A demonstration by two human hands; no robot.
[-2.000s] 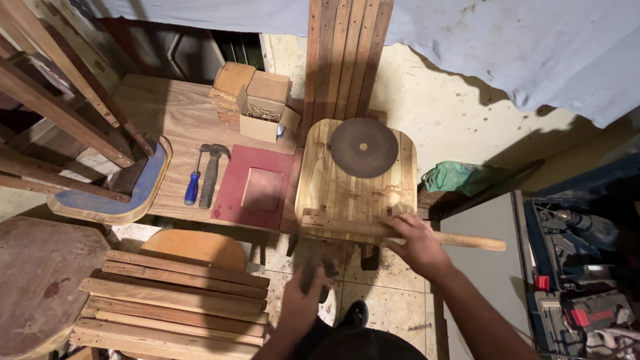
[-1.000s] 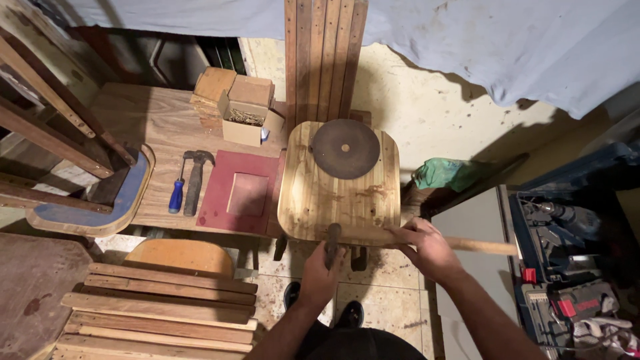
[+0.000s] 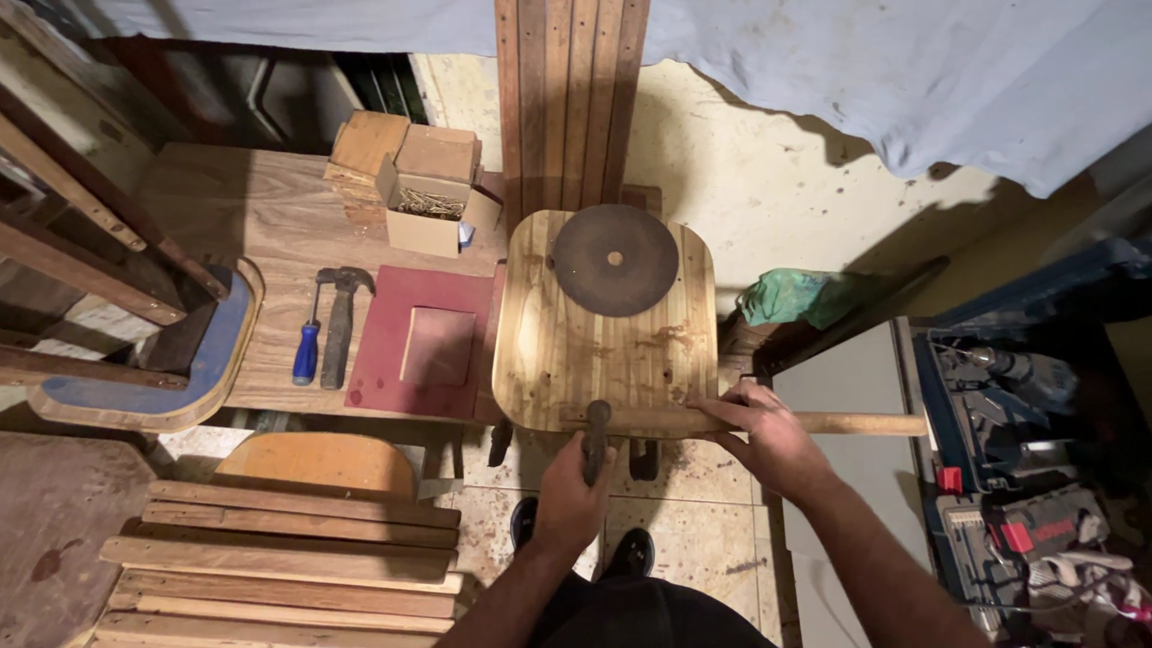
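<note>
My left hand [image 3: 576, 495] is closed around a dark tool [image 3: 596, 441], whose rounded end lies over a wooden strip [image 3: 846, 423]; its exact kind cannot be told. The strip lies across the near edge of a rounded wooden board [image 3: 603, 360] and sticks out to the right. With thumb and fingers, my right hand [image 3: 765, 427] grips the strip at the board's right corner. A dark abrasive disc [image 3: 616, 270] with a centre hole rests on the far part of the board.
Left on a wood-grain table [image 3: 288, 207] lie a claw hammer [image 3: 339, 333], a blue-handled screwdriver [image 3: 306, 351], a red panel [image 3: 378, 360] and an open carton [image 3: 423, 232] of screws or nails. Wooden slats [image 3: 288, 558] are stacked near left. An open toolbox [image 3: 931, 360] stands right.
My left hand with the dark tool has moved up from below the board to the strip at its near edge. My right hand stays at the strip near the board's right corner.
</note>
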